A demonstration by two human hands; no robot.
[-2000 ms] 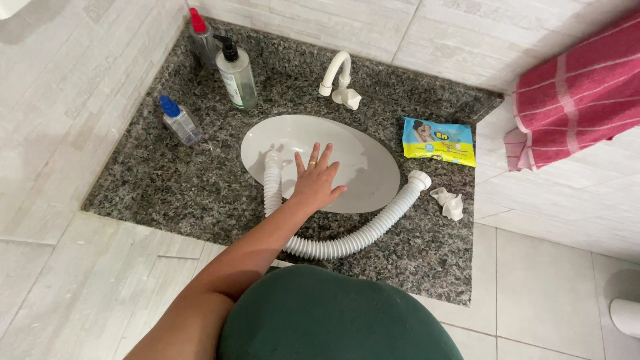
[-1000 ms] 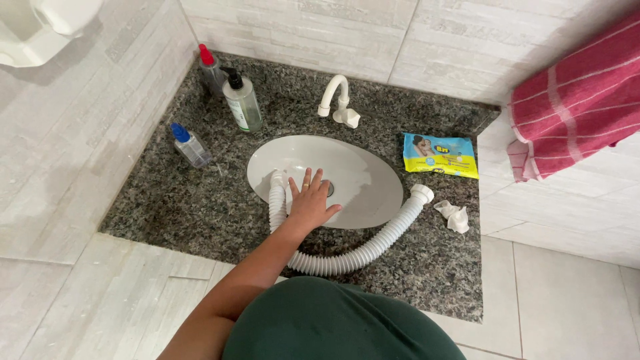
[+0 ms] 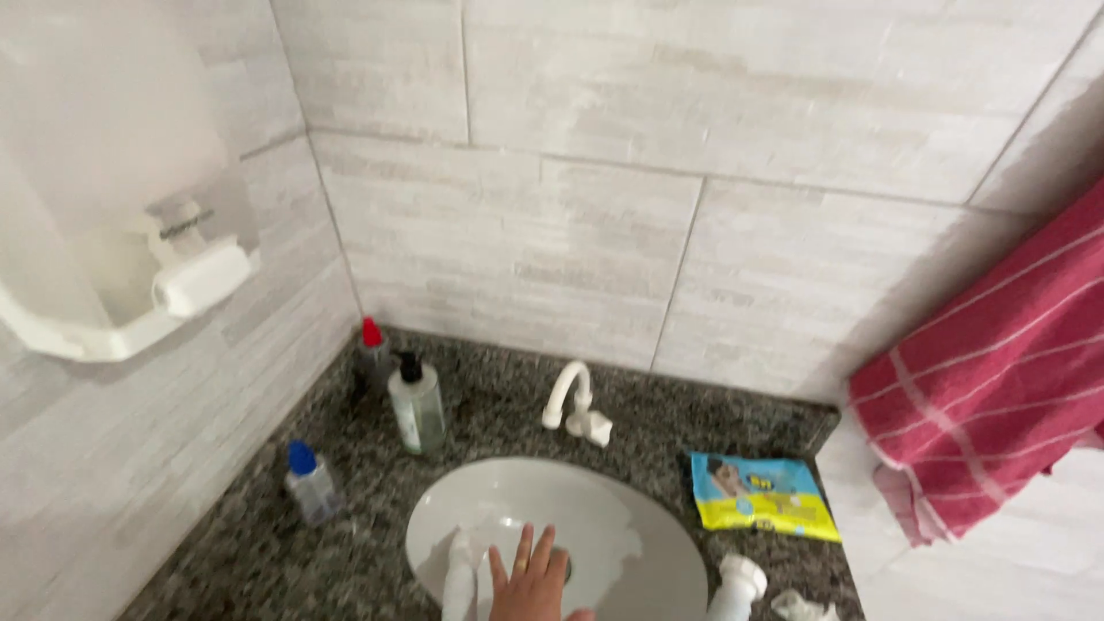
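My left hand [image 3: 533,576], with a ring on one finger, is spread palm down over the white oval sink basin [image 3: 638,526] and holds nothing. Beside its fingertips part of the drain hole [image 3: 567,565] shows. One end of a white flexible drain hose [image 3: 461,573] rests in the basin just left of the hand; its other end, with a white fitting [image 3: 742,580], lies at the basin's right edge. The hose's middle is below the frame. Behind the basin stands a white gooseneck faucet [image 3: 573,401]. My right hand is not in view.
On the granite counter [image 3: 362,552] are a pump bottle [image 3: 418,410], a red-capped bottle [image 3: 373,354], a blue-capped bottle [image 3: 312,487], a blue and yellow packet [image 3: 763,496] and crumpled white material [image 3: 802,605]. A red towel [image 3: 992,379] hangs right; a white wall fixture [image 3: 112,328] is left.
The view has tilted up, so more wall shows and the hose's middle has left the frame. My left hand stays spread over the basin.
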